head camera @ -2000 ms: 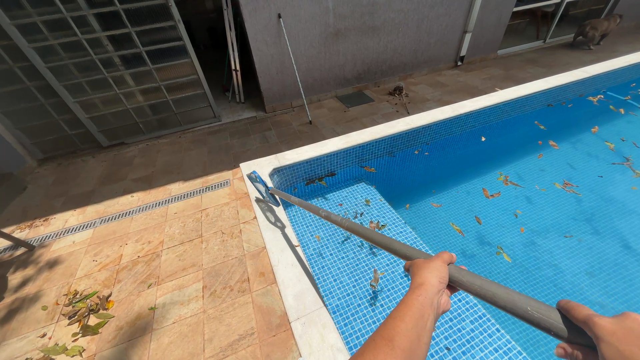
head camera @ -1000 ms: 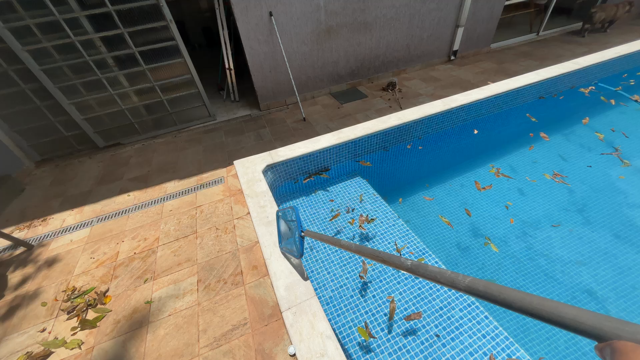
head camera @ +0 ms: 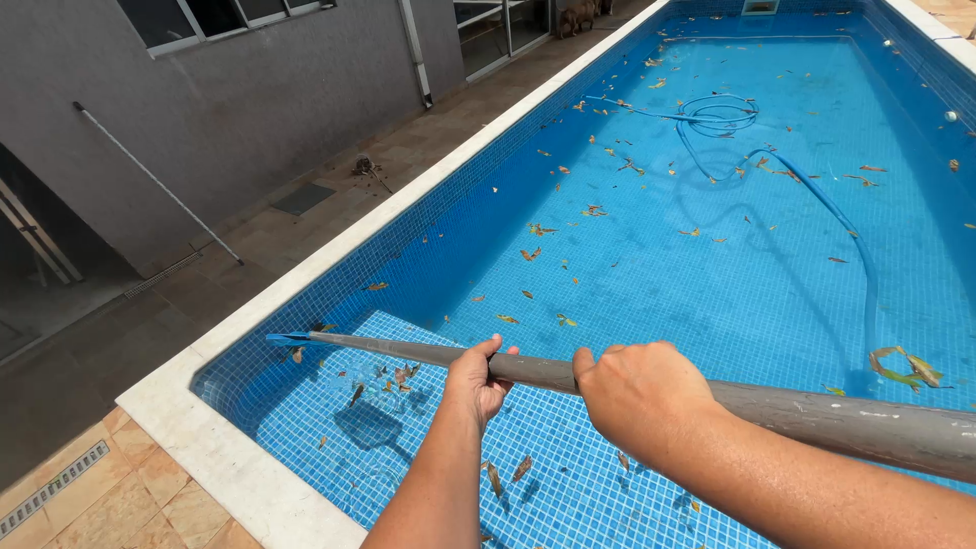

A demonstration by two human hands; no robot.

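Note:
My left hand (head camera: 479, 380) holds the long grey pole (head camera: 427, 353) of a pool leaf skimmer from below, near the middle of the view. Just to its right, my right hand (head camera: 644, 377) is closed over the thicker near part of the pole. At the far end, the blue skimmer head (head camera: 288, 338) appears edge-on above the shallow tiled step (head camera: 435, 427), by the pool's left corner. Brown leaves (head camera: 494, 479) float about the step, and the head's shadow lies on it below. Whether the net holds leaves cannot be told.
White stone coping (head camera: 252, 473) borders the pool. A blue hose (head camera: 820, 194) curls in the water among scattered leaves. A thin pole (head camera: 156, 181) leans against the grey wall. A drain grate (head camera: 53, 488) crosses the paving. An animal (head camera: 579, 19) stands by the far glass door.
The skimmer head has moved from the coping edge out over the step. Both hands are now close together on the pole; two seconds ago they were farther apart. The view has swung right.

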